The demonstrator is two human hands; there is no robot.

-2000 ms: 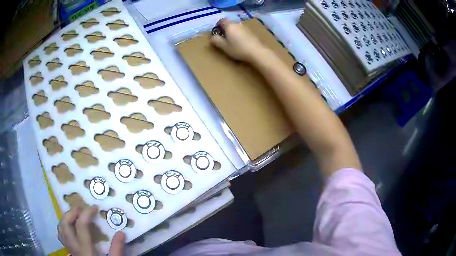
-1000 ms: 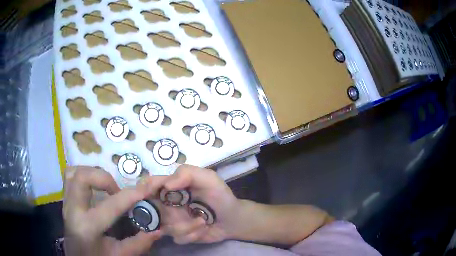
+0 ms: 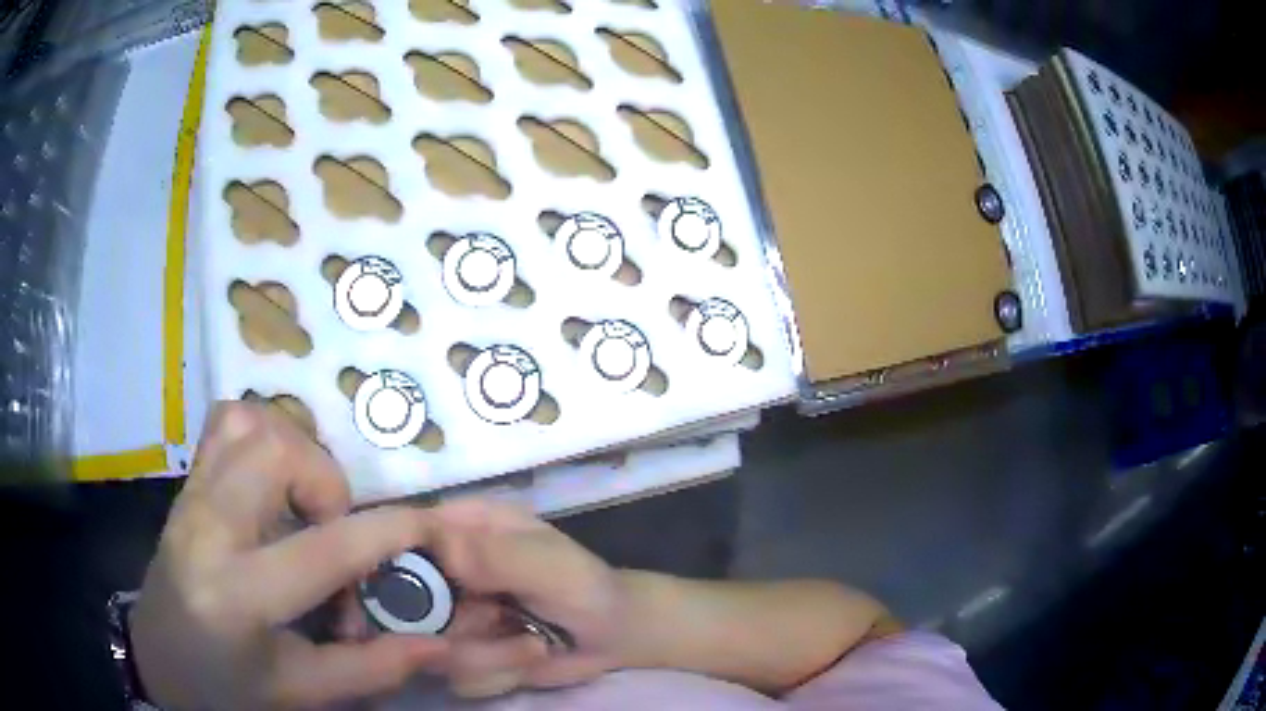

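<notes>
The white foam tray (image 3: 458,327) lies in front of me. Its two nearest rows hold several pale ring-faced round parts, and the cut-outs behind them show brown. My left hand (image 3: 264,570) holds a round part (image 3: 407,593) between its fingers, with a grey centre and pale ring facing up. My right hand (image 3: 535,590) is against the left at the bottom of the view. A second round part (image 3: 539,628) shows edge-on in the right hand's curled fingers. The fingers partly hide both parts.
Right of the foam is a tan cardboard divider (image 3: 861,195) in a clear plastic tray, with dark round parts (image 3: 990,203) along its right edge. Filled foam trays (image 3: 1145,181) are stacked further right. Clear blister trays (image 3: 35,278) lie at the left. A dark aisle is below right.
My right hand has come back from the divider to meet my left hand, which left the foam's near corner. Both now hold round parts. The view has shifted, with the foam appearing further right.
</notes>
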